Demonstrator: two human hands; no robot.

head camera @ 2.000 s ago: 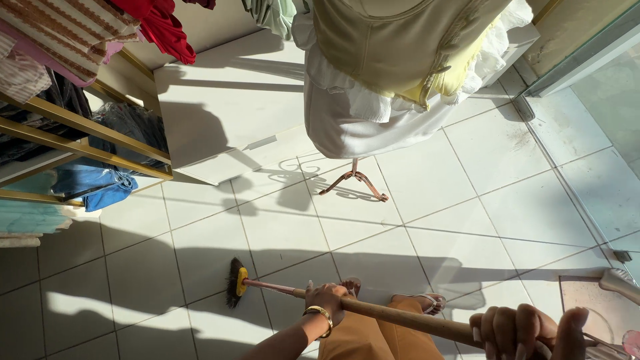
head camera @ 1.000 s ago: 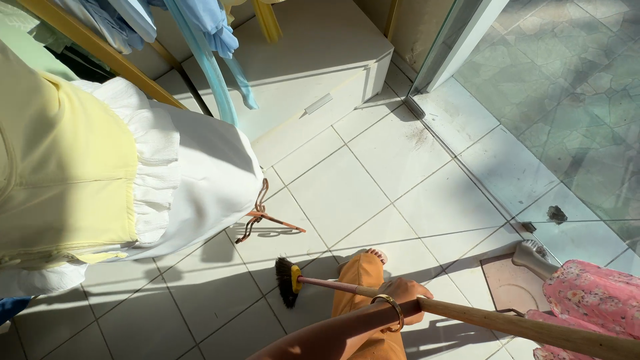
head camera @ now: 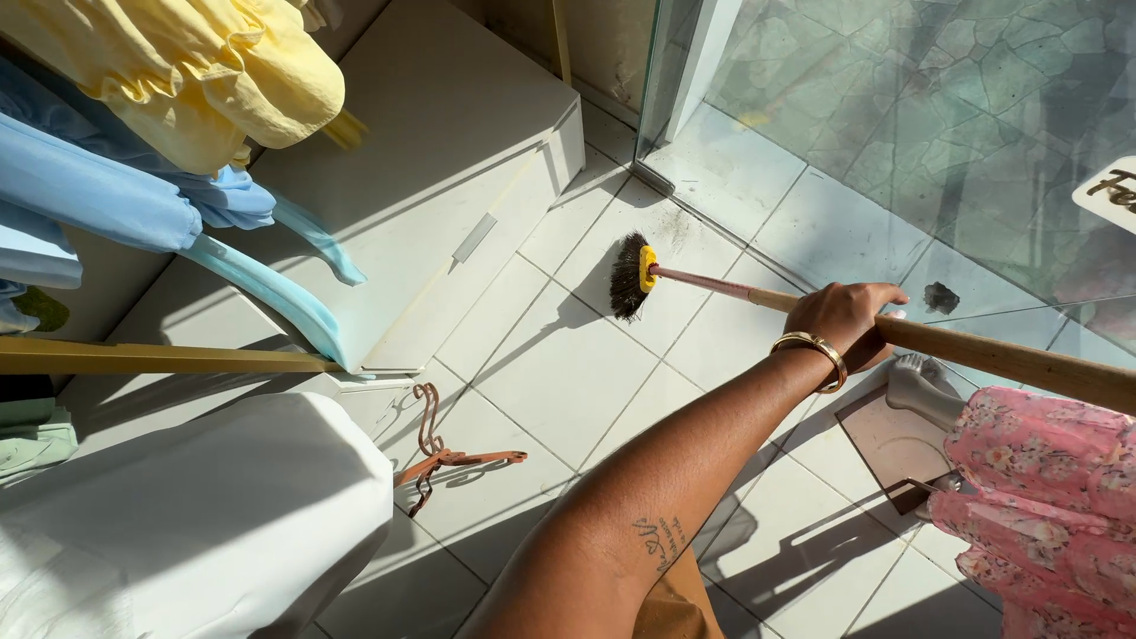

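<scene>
My left hand [head camera: 843, 324], with a gold bracelet at the wrist, grips the wooden handle of a broom [head camera: 994, 355] right of centre. The handle slants up-left to a yellow broom head with dark bristles [head camera: 628, 277], over the white floor tiles by the glass door's corner; whether the bristles touch the floor I cannot tell. On the other side of my hand the handle runs out of view at the right edge. My right hand is out of view.
White drawer unit [head camera: 426, 204] at upper left, under yellow and blue garments. Rusty metal stand foot [head camera: 457, 459] beside a white-skirted form [head camera: 213, 506]. Glass door edge [head camera: 652, 173] and floor track. Dark clump [head camera: 941, 298]. Mannequin foot [head camera: 923, 390] and pink floral garment [head camera: 1047, 506] at right.
The view has swung right. The broom head has moved from beside the metal stand foot to near the glass door's corner. My right hand, seen two seconds ago, has left view.
</scene>
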